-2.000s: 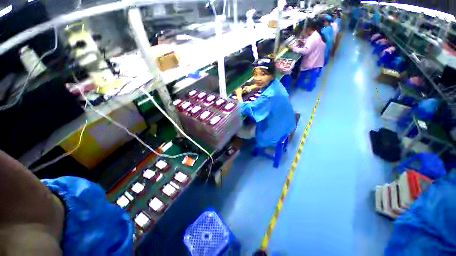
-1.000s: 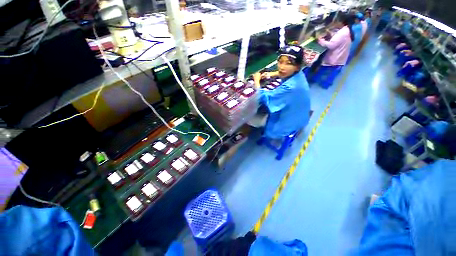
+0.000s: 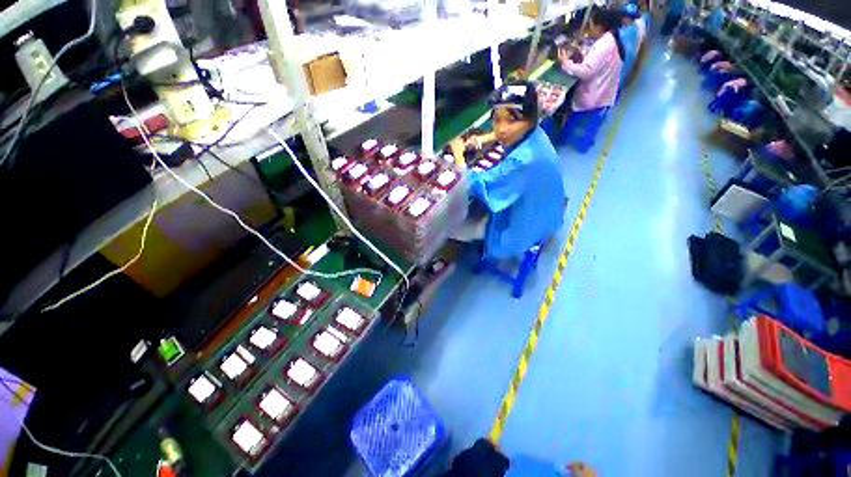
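A clear tray (image 3: 224, 445) lies on the green bench, holding two rows of small dark units (image 3: 301, 373) with red edges and white rectangles on top. A tall stack of similar filled trays (image 3: 411, 222) stands at the bench's far end. An orange-red tag (image 3: 363, 287) lies beyond the tray, by the end of a white cable (image 3: 229, 211). My left hand is not in view. A small skin-coloured patch (image 3: 580, 469), possibly my right hand, is cut off by the bottom edge beside blue cloth; its fingers and any grip cannot be made out.
A keyboard (image 3: 244, 296) and a small green-faced item (image 3: 171, 350) lie left of the tray. A blue stool (image 3: 398, 427) stands below. A person in blue (image 3: 524, 196) sits beyond the stack, looking this way. Red-edged trays (image 3: 779, 368) are stacked at right, past yellow-black floor tape (image 3: 560, 265).
The blue sleeves at the lower left and right have left the picture, uncovering more bench and the red-edged trays. The view has shifted. The filled tray stays on the bench.
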